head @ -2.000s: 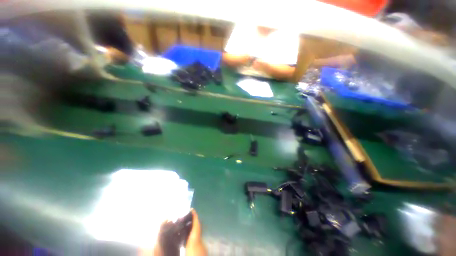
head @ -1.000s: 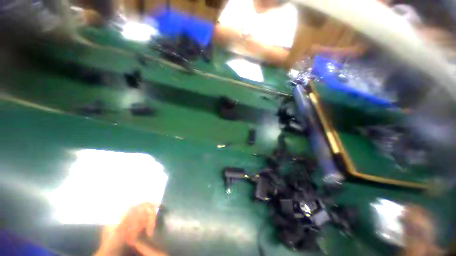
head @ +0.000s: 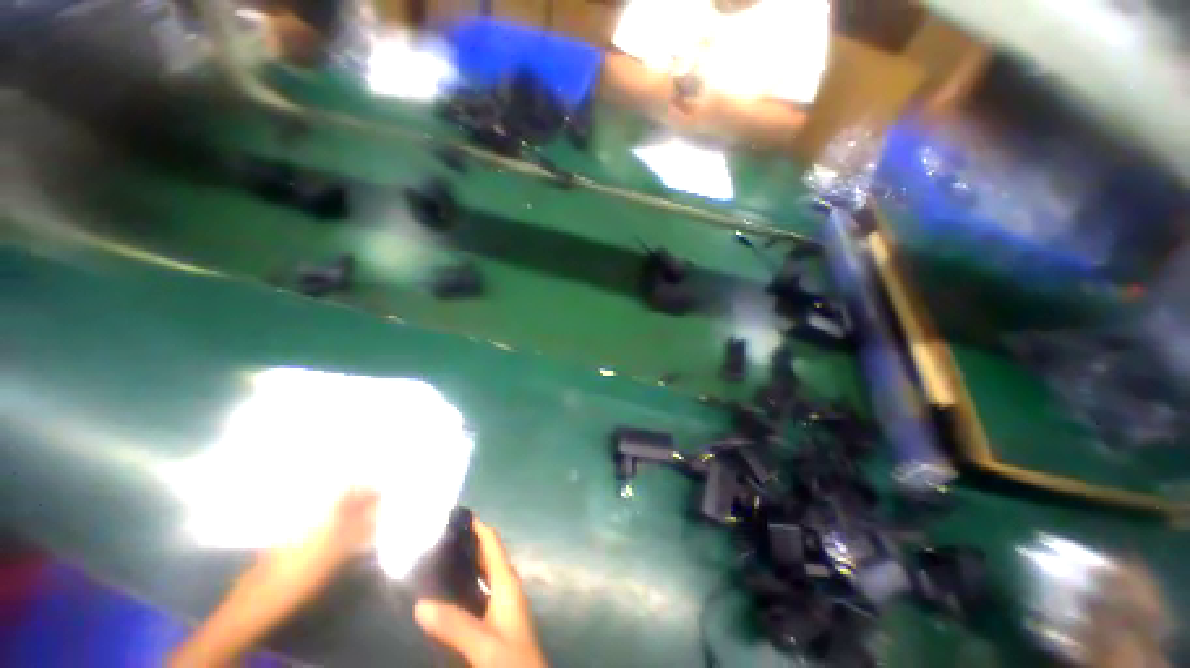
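Note:
A stack of clear plastic bags (head: 326, 437) glares white on the green bench in front of me. My left hand (head: 320, 542) reaches over the stack's lower edge, its fingers on or at a bag; blur and glare hide whether they grip it. My right hand (head: 483, 613) holds a black power adapter (head: 457, 561) just right of the stack, near a bright white bag corner. A tangled pile of unbagged black adapters (head: 816, 535) lies on the bench to the right.
Beyond the bench, a conveyor belt (head: 548, 307) carries scattered black units. A yellowish-brown edged divider (head: 933, 372) stands right of the pile. A blue bin (head: 65, 620) is at lower left. Another person's hand (head: 1122, 613) is at lower right; other people sit across the line near blue bins (head: 529, 55).
My hands were together at the stack's lower edge; they are now apart, the left over the stack and the right showing the black adapter. The camera view has shifted.

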